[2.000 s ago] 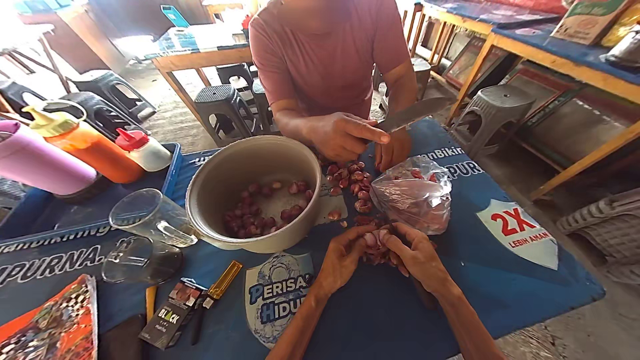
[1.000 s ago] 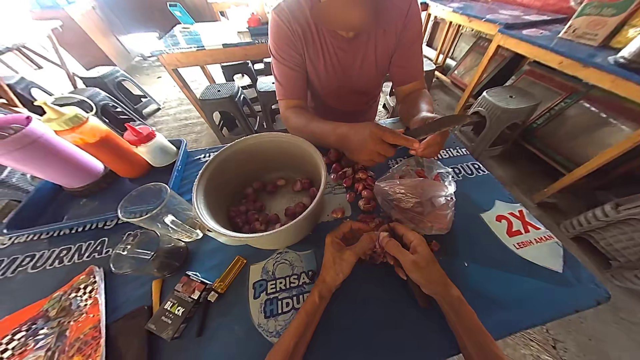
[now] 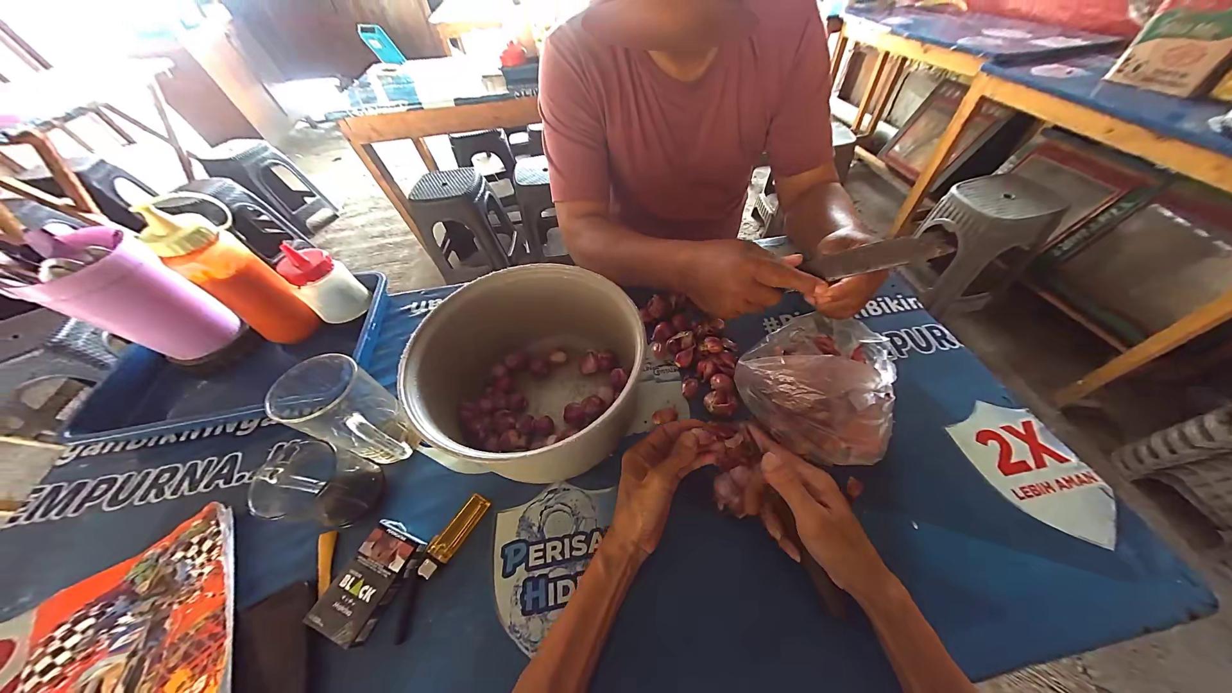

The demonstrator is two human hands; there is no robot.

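Note:
My left hand (image 3: 656, 481) pinches a red shallot (image 3: 717, 445) between its fingertips, at the near end of a pile of shallots (image 3: 707, 356). On the other side of the same shallot are the fingers of my right hand (image 3: 808, 500), and a dark blade or handle shows partly beneath that palm. Loose peels and bulbs (image 3: 736, 489) lie under my fingers. A deep metal pot (image 3: 520, 371) holds several shallots to the left. The clear plastic bag (image 3: 818, 395), with reddish contents, touches the pile on the right.
Across the table a person in a pink shirt (image 3: 683, 125) holds a large knife (image 3: 881, 258). Left stand a glass mug (image 3: 332, 404), another lying mug (image 3: 318, 484) and a blue tray (image 3: 173, 423) with sauce bottles. Nearer are a cigarette pack (image 3: 366, 583), a yellow lighter (image 3: 458, 529) and a dark knife (image 3: 274, 640).
The other person's hands and knife have moved to the right compared with two seconds ago. My hands have stayed together by the shallot pile, with their fingers shifting on the shallot.

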